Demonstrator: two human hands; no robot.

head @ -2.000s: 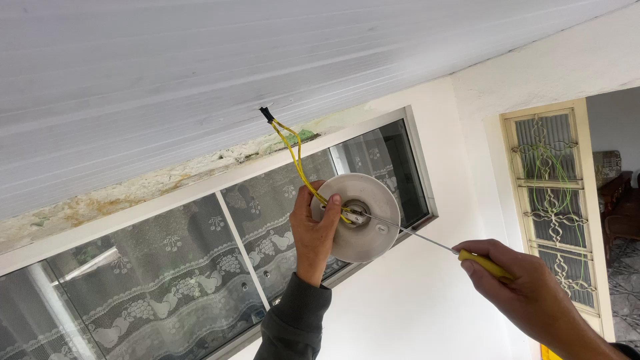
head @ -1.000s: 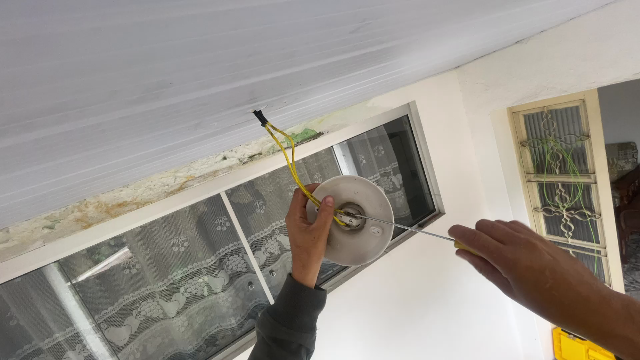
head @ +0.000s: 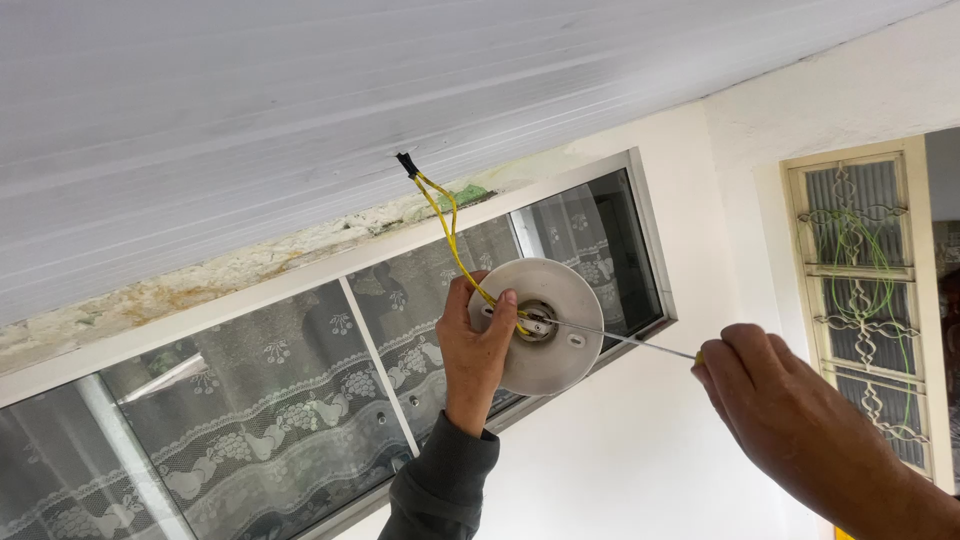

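My left hand (head: 476, 345) grips the rim of a round white lamp holder base (head: 559, 292), thumb on its near face. Yellow wires (head: 450, 240) run from a black-taped end (head: 406, 165) at the ceiling down to the socket terminals (head: 536, 324) in the middle of the base. My right hand (head: 780, 397) is shut on a screwdriver; only a bit of its yellow handle shows. The long thin screwdriver shaft (head: 637, 341) reaches left across the base, its tip at the terminals.
A white panelled ceiling (head: 300, 97) slopes overhead. Behind the hands is a window frame (head: 660, 285) with a lace curtain (head: 300, 420). At the right stands a cream metal door (head: 919, 300) with ornamental bars, and a thin green cable (head: 889, 300) hangs on it.
My right hand has changed its hold on the screwdriver: the yellow handle, plain to see two seconds ago, is now mostly covered by the fingers. My left hand still holds the base.
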